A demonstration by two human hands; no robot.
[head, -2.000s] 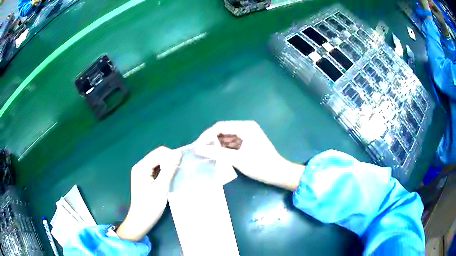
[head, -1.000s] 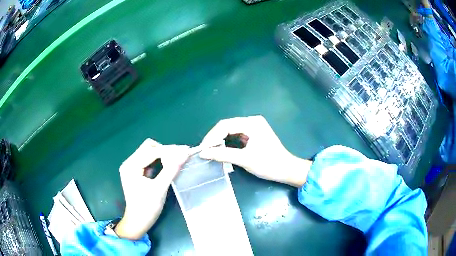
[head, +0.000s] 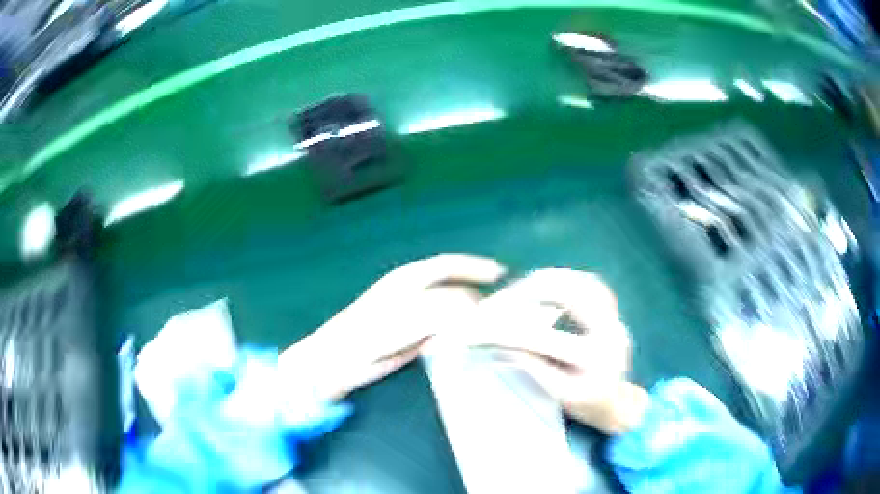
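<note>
The picture is blurred. A long white adhesive strip sheet (head: pixel 502 425) lies in front of me, its upper end under my hands. My left hand (head: pixel 405 314) reaches in from the left and its fingers meet my right hand at the strip's top end. My right hand (head: pixel 569 338) has its fingers bent over the strip's top right part. Both hands seem to touch the strip, but the blur hides what the fingertips hold. A black device housing (head: pixel 347 150) lies open on the green bench beyond my hands.
Clear tray stack (head: pixel 782 280) with a few dark displays stands at right; another gridded tray (head: pixel 43 357) is at left. Spare white sheets (head: pixel 188 352) lie by my left sleeve, with a blue pen (head: pixel 126 381). Another dark object (head: pixel 608 69) is at the back.
The view has swung, so the bench things sit further right and blurred. My left hand has moved right and now overlaps my right hand at the strip's top; its fingers reach further over.
</note>
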